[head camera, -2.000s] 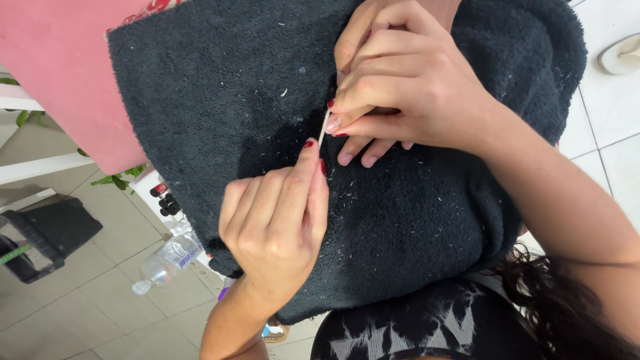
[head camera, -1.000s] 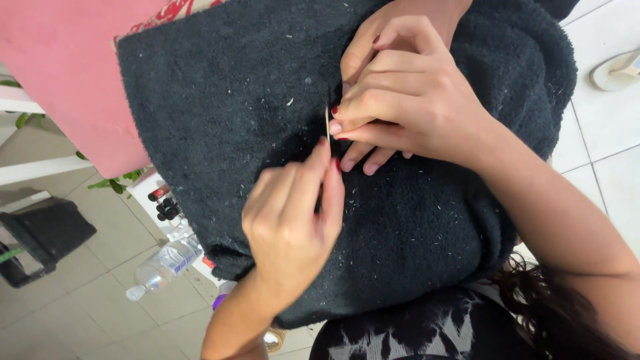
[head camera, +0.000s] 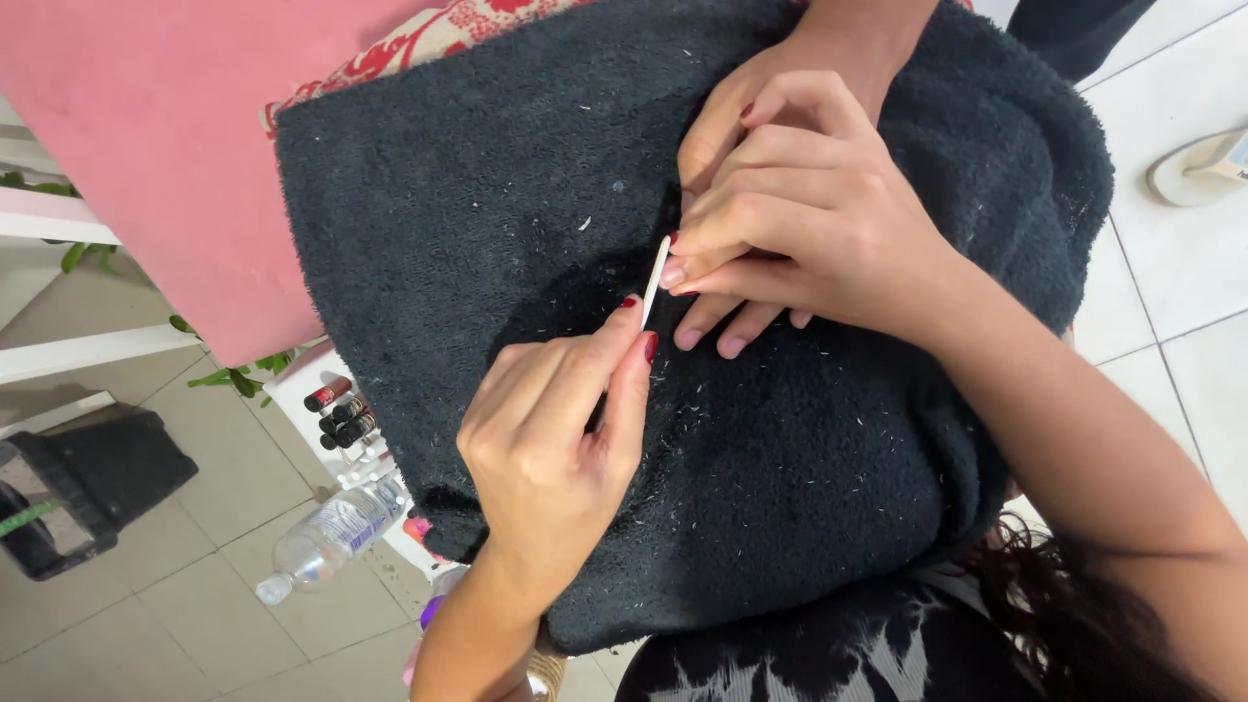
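Observation:
My left hand (head camera: 556, 429) pinches the lower end of a slim white nail file (head camera: 656, 278) between thumb and index finger. The file slants, its upper end at the tip of a finger of another person's hand (head camera: 717, 136). From the right, my right hand (head camera: 819, 205) lies over that hand and grips this finger near its nail. Other fingertips of the person show below my right hand; the rest of their fingers are hidden. Everything rests on or over a dark terry towel (head camera: 439, 214) dotted with pale flecks.
Left of the towel are a pink surface (head camera: 175, 146), a white tray (head camera: 292, 390) with nail polish bottles (head camera: 346, 414), and a clear plastic bottle (head camera: 331, 536). A black bin (head camera: 117, 478) stands on the tiled floor. A sandal (head camera: 1194, 171) is at the right.
The file was nearly upright in the view one second ago and now slants, upper end to the right. My left hand has shifted slightly left. My right hand keeps its grip on the finger.

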